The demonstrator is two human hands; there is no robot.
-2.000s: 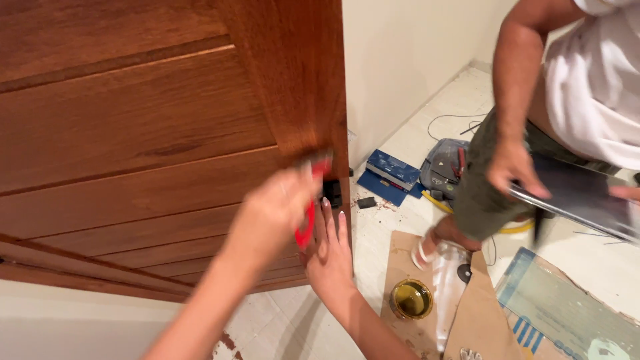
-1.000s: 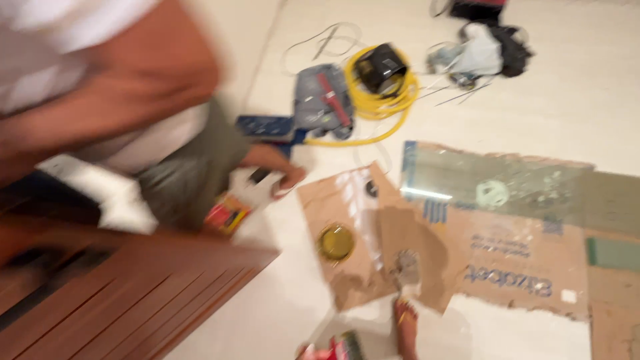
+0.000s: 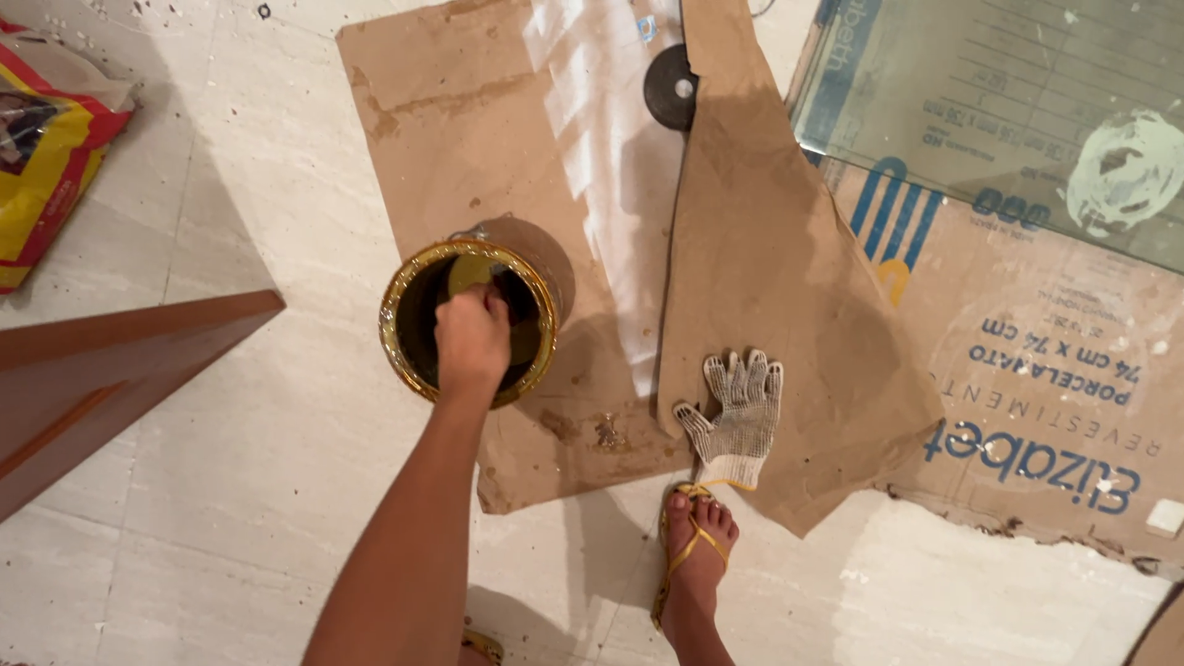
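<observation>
My left hand (image 3: 474,338) is closed over the open mouth of a metal can (image 3: 392,324), its knuckles up and the forearm coming from the bottom edge. A brush is gripped in it, almost wholly hidden by the fist and the dark inside of the can. Glossy amber liquid coats the can's rim, and a yellowish patch shows inside. The can stands on a stained brown cardboard sheet (image 3: 462,157). My right hand is out of view. To the right of the can, a dotted work glove (image 3: 745,416) lies on another piece of cardboard (image 3: 768,250).
A reddish-brown wooden door (image 3: 120,370) juts in from the left. Above it lies a red and yellow bag (image 3: 55,176). A black disc (image 3: 671,88) rests near the top. At right, a glass pane (image 3: 980,102) covers part of a printed carton (image 3: 1036,370). My sandalled foot (image 3: 698,546) is below the glove.
My left hand, at the door with a red-handled brush two seconds ago, is now at the can. My right hand has left view, as has the other person. The view has swung down to the floor.
</observation>
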